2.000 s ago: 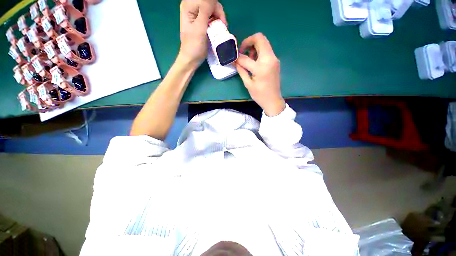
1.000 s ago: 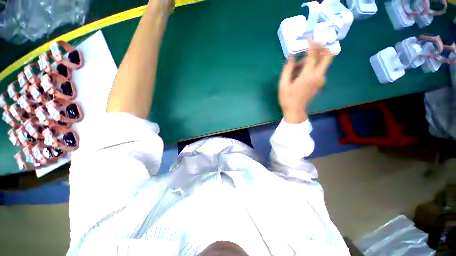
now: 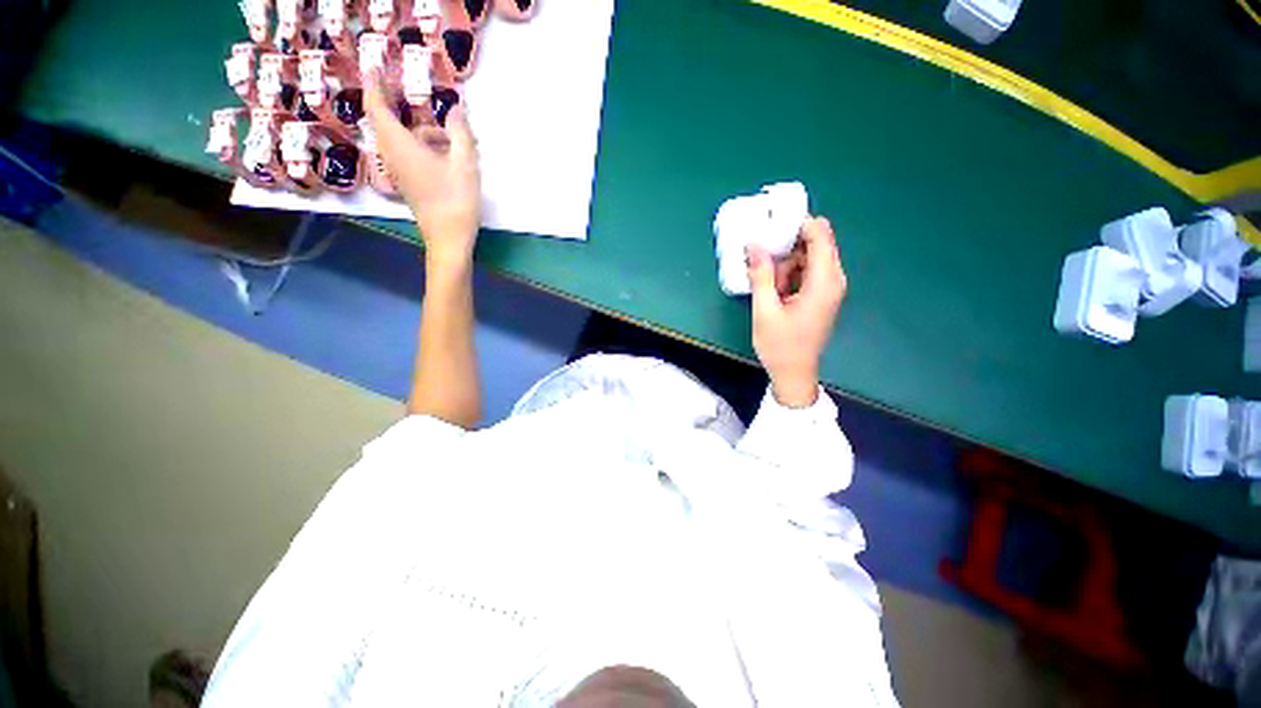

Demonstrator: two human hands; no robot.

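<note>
My left hand (image 3: pixel 440 183) is over the near edge of the rows of pink-strapped smartwatches (image 3: pixel 339 163) at upper left. Its thumb and forefinger are spread around one watch; whether they grip it is unclear. The watches have dark screens and white tags and lie on a white sheet (image 3: pixel 533 187). My right hand (image 3: pixel 799 315) holds a white display stand (image 3: pixel 744 238) by its right side, at the middle of the green bench top (image 3: pixel 650 152). No pink strap or screen shows on this stand.
More white stands (image 3: pixel 1102 293) are clustered at right, with others (image 3: pixel 1198 434) below them. Another white piece (image 3: pixel 982 14) is at the top edge. A yellow line (image 3: pixel 968 67) borders the dark belt (image 3: pixel 1106 69). A red stool (image 3: pixel 1037 560) is beneath the bench at right.
The view has swung left. My left hand has come from beyond the top edge to the watches. My right hand has taken a white stand from the cluster and brought it nearer the middle.
</note>
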